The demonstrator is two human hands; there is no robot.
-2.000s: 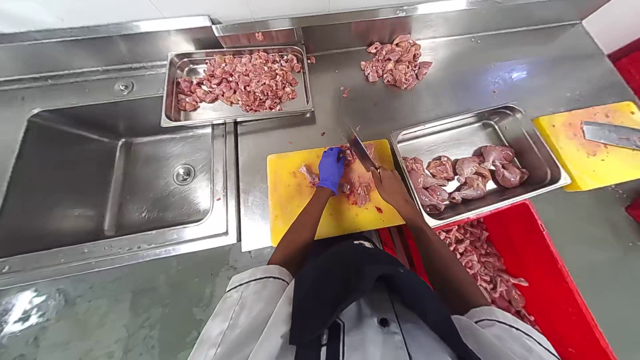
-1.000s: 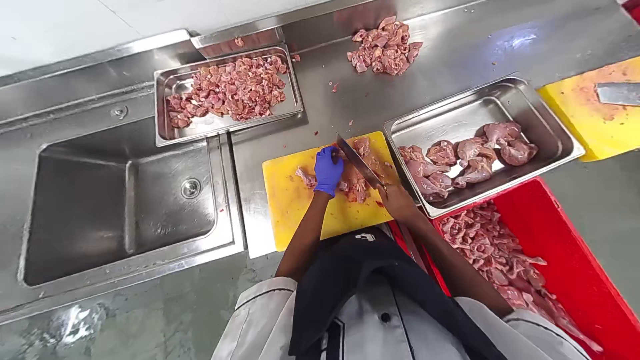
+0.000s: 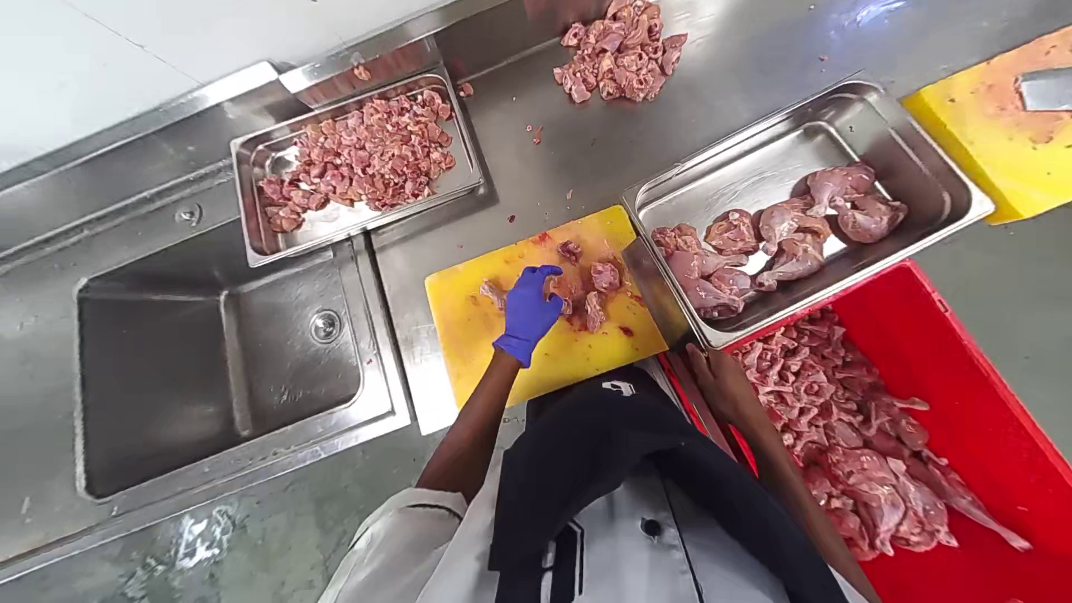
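My left hand point(image 3: 532, 310), in a blue glove, is over the middle of a yellow cutting board point(image 3: 469, 352). Its thumb and forefinger are apart beside cut raw chicken pieces point(image 3: 605, 276). Another piece point(image 3: 492, 293) lies partly under the hand, on its left side. My bare right hand point(image 3: 718, 381) is low, off the board's lower right corner, beside the red crate. It appears closed on the knife point(image 3: 708, 414), whose blade seems to point down toward my apron; the handle is mostly hidden.
Chicken legs lie in a deep steel tray point(image 3: 963, 197) right of the board. A red crate point(image 3: 988, 419) below holds more raw chicken. Diced meat fills a steel tray point(image 3: 243, 193) beside the sink point(image 3: 151, 377). A meat pile point(image 3: 624, 54) and another yellow board point(image 3: 963, 109) are farther back.
My right hand has moved off the board toward me with the knife, which was over the meat before. My left hand has lifted its fingers from the meat and spread them. The view has shifted.
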